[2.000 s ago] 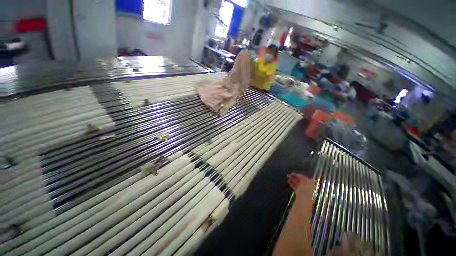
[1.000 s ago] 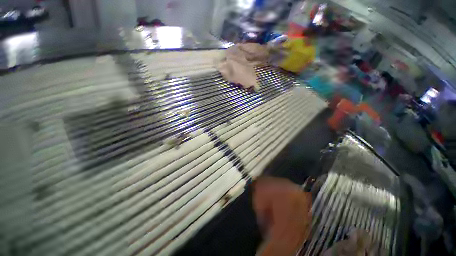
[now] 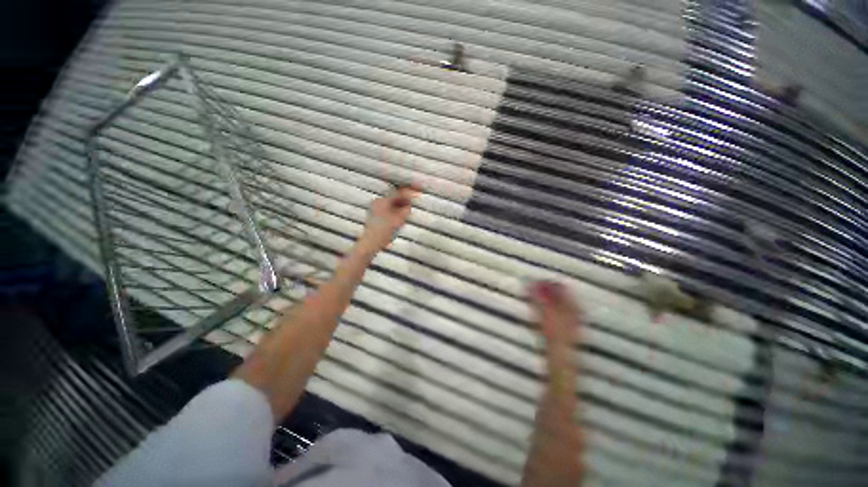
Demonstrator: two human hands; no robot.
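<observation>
Cream cloth lies in parallel ridges over the metal rods, with dark gaps between. My left hand is over the cloth near the middle of the view. A small dark spot shows at its fingertips, too small to tell whether it is a held clip. My right hand is blurred over the cloth further right, and its fingers cannot be made out. Small clips sit on the cloth and rods, one at the top centre, one at the upper right and a tan-coloured one right of my right hand.
A silver slatted metal frame rests tilted on the cloth at the left. Bare shiny rods show at the centre right. More narrow rods are at the lower left, beyond the dark gap beside the bed.
The view has swung left and down from the room and side rack to the bed. The metal frame and both hands over the cloth now show. The person in yellow has left the view.
</observation>
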